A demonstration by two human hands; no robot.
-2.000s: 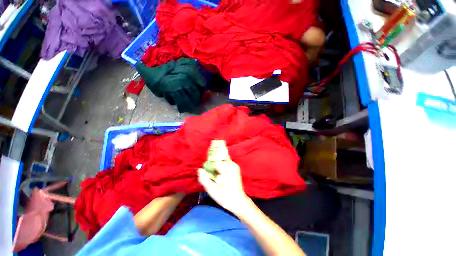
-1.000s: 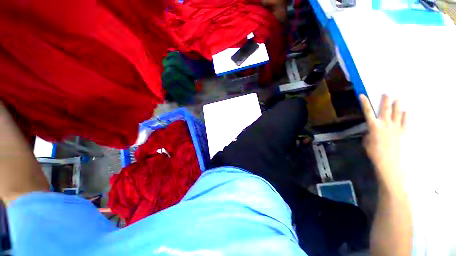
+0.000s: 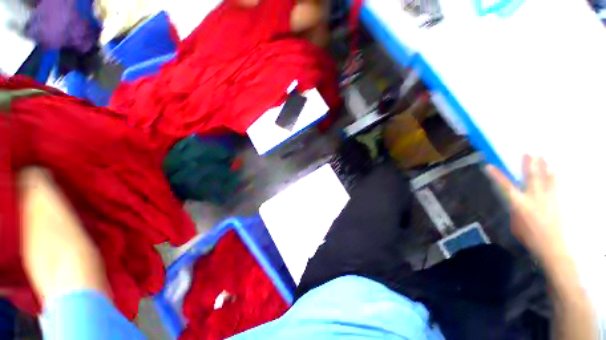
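Observation:
A large bundle of red cloth [image 3: 100, 159] fills the left side, with a pale olive tie strip [image 3: 23, 96] at its upper left. My left hand [image 3: 41, 192] is blurred against the bundle at the far left; its fingers merge with the red, so its grip is not clear. My right hand [image 3: 535, 199] holds nothing, fingers apart, at the blue edge of the white table [image 3: 525, 86] on the right.
A blue crate [image 3: 262, 255] of red cloth stands below centre, beside a white bench top [image 3: 302, 212]. Dark green cloth [image 3: 202, 169] lies on the floor. Ahead, a phone [image 3: 291, 109] rests on another white bench [image 3: 266, 136]. A person's hand [image 3: 305, 14] shows at red cloth.
The red bundle has gone from my lap to the left, and its tie strip now shows at the left edge. My right hand has moved from the bundle to the table edge. The view has shifted.

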